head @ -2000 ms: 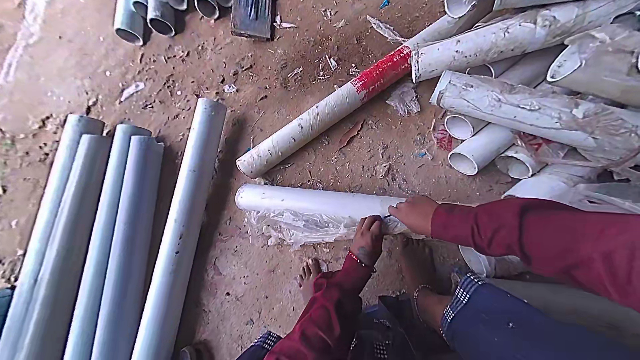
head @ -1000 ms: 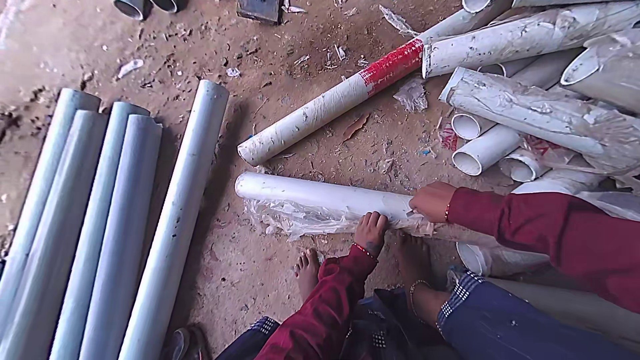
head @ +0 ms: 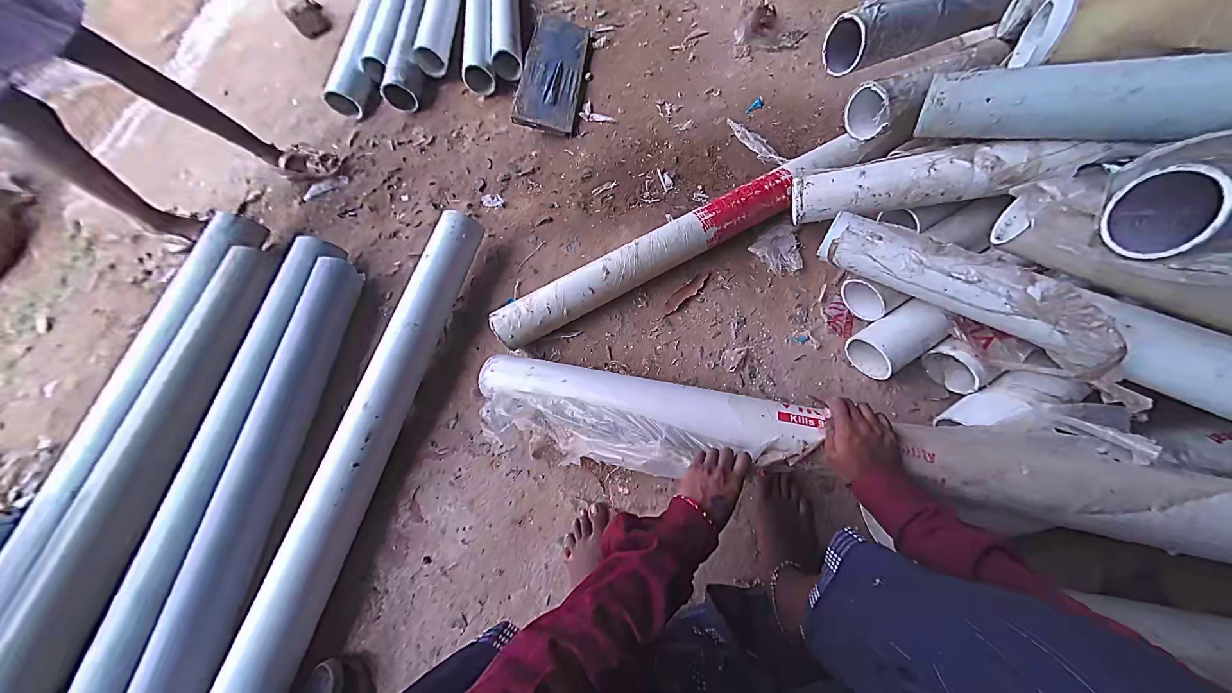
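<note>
A white plastic pipe (head: 635, 399) lies crosswise before my feet, its left part bare and bearing red print. Torn clear plastic wrapping (head: 597, 433) bunches along its near side. My left hand (head: 715, 481) rests on that wrapping at the pipe's near edge, fingers bent; whether it grips the film is unclear. Farther right, my right hand (head: 859, 440) is closed on the edge of the wrapping, against the pipe. Beyond my right hand the pipe is still covered by dull film (head: 1039, 472).
Several grey pipes (head: 346, 443) lie side by side at left. A pipe with a red band (head: 654, 245) lies ahead. Wrapped pipes (head: 962, 279) are heaped at right. Shorter-looking pipe ends (head: 433, 43) and a dark block (head: 551, 75) lie farther off. Another person's legs (head: 173, 125) are at upper left.
My right hand has moved right along the pipe, and more of its white, printed surface shows. Another person's legs have come into view at upper left.
</note>
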